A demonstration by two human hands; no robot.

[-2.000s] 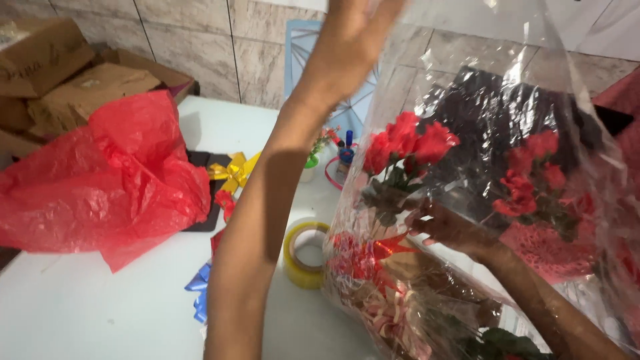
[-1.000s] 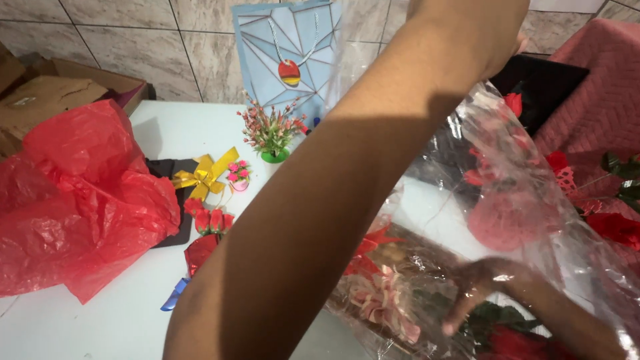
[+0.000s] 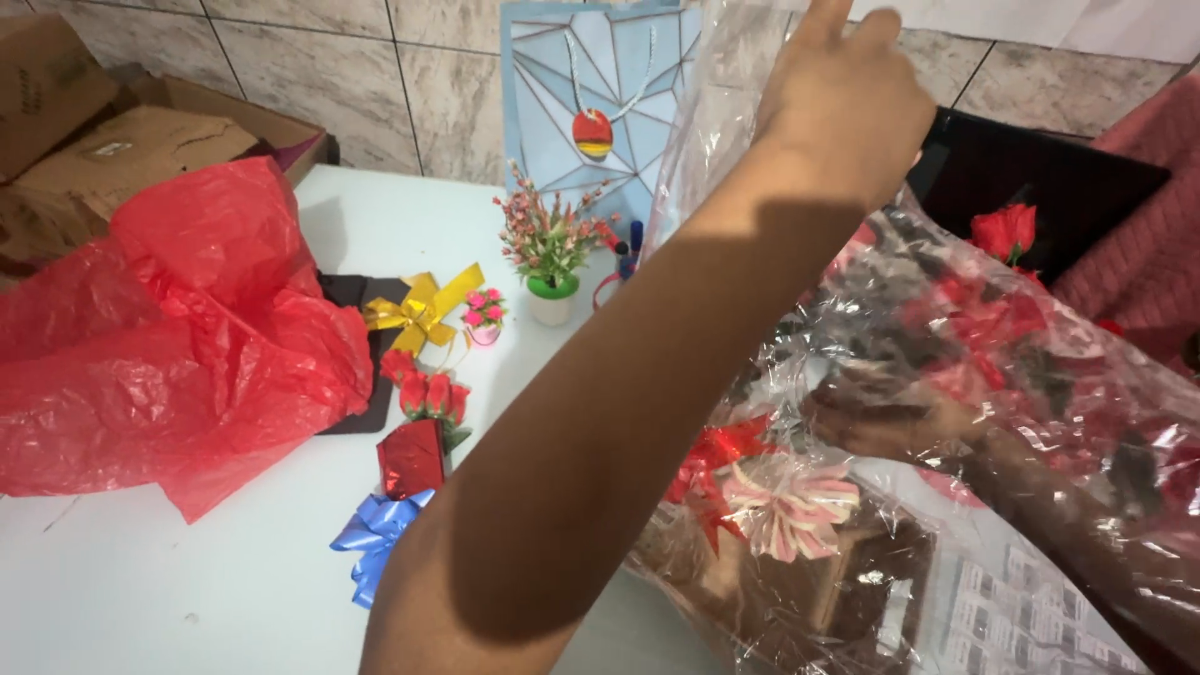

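Observation:
Clear plastic film (image 3: 712, 141) hangs from the top centre and spreads over the right side. My left hand (image 3: 844, 103) is raised at the top with curled fingers, seemingly gripping the film's upper part; its fingertips are hidden. Behind the film, my right hand (image 3: 891, 422) reaches leftward, blurred by glare, so its grip is unclear. Red artificial flowers (image 3: 975, 309) show through the film above and right of it. Below it are a red bow (image 3: 722, 459), a pink and cream striped bow (image 3: 792, 506) and a brown object, perhaps a box (image 3: 797, 600).
On the white table (image 3: 244, 581) lie red tissue-like sheeting (image 3: 225, 347), a gold bow (image 3: 422, 314), red artificial roses (image 3: 431, 394) and a blue bow (image 3: 380, 539). Small potted artificial plants (image 3: 551, 291) stand before a blue gift bag (image 3: 600, 103). Cardboard boxes (image 3: 122, 150) sit back left.
The film has shifted, and my left forearm now crosses lower and further right than one second ago. My right hand has moved up from the lower right. The view has shifted since the oldest frame.

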